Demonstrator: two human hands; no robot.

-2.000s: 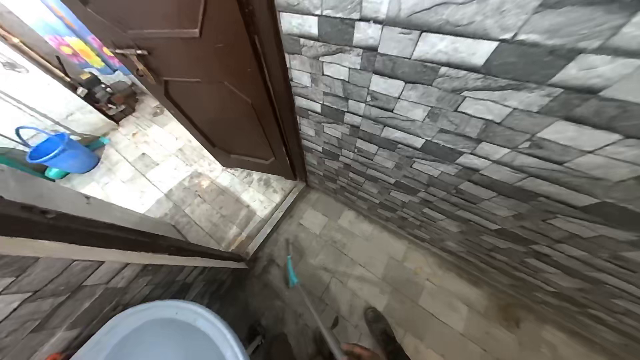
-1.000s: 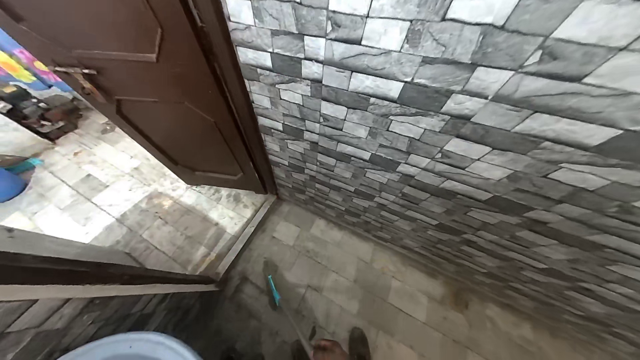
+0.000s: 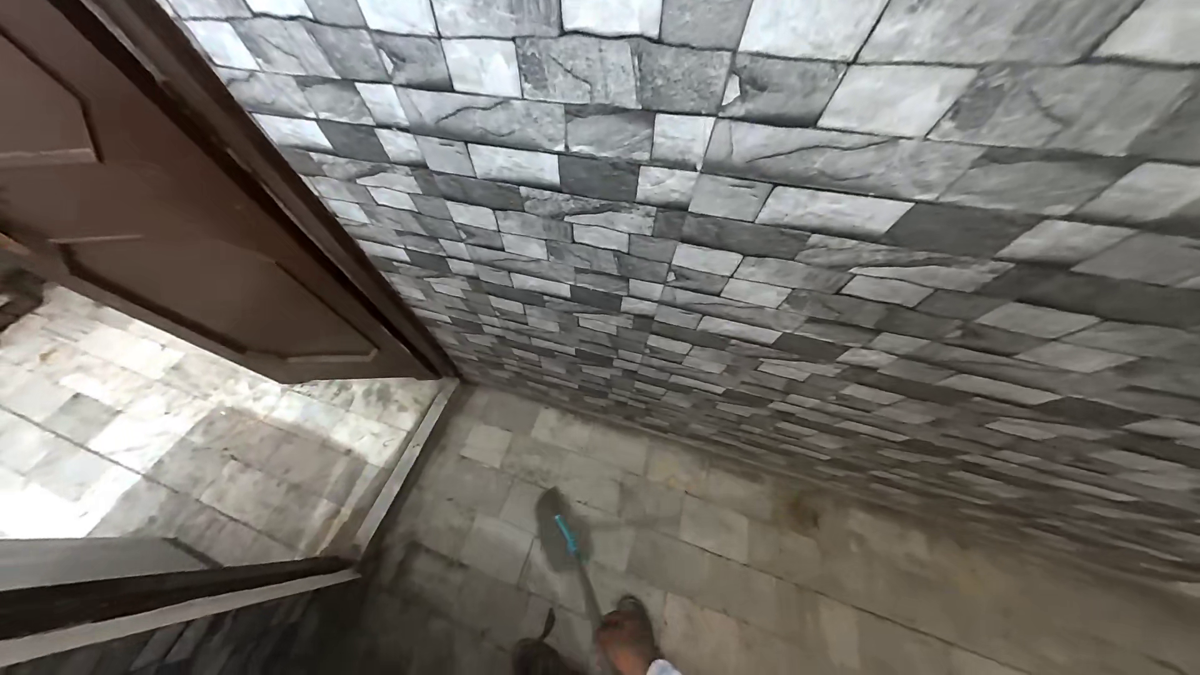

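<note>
My right hand (image 3: 626, 639), at the bottom edge right of the middle, is closed around the long handle of a floor-cleaning tool (image 3: 587, 591). The handle slants up and left from the hand to a narrow teal part (image 3: 565, 534) low over the tiled floor. A dark, blurred patch surrounds this teal part; whether it is bristles or shadow I cannot tell. A pale sleeve edge shows at my wrist. My left hand is out of view.
A grey stone-tiled wall (image 3: 675, 272) runs along the right. At the left stand a brown panelled door (image 3: 216, 272) and a raised threshold (image 3: 405, 473). My feet show at the bottom, one shoe (image 3: 544, 656) beside the handle, the other partly behind my hand.
The view has swung right, so the blue bucket and the pale round tub have left it. The tool remains in my right hand, which shows more fully than two seconds ago.
</note>
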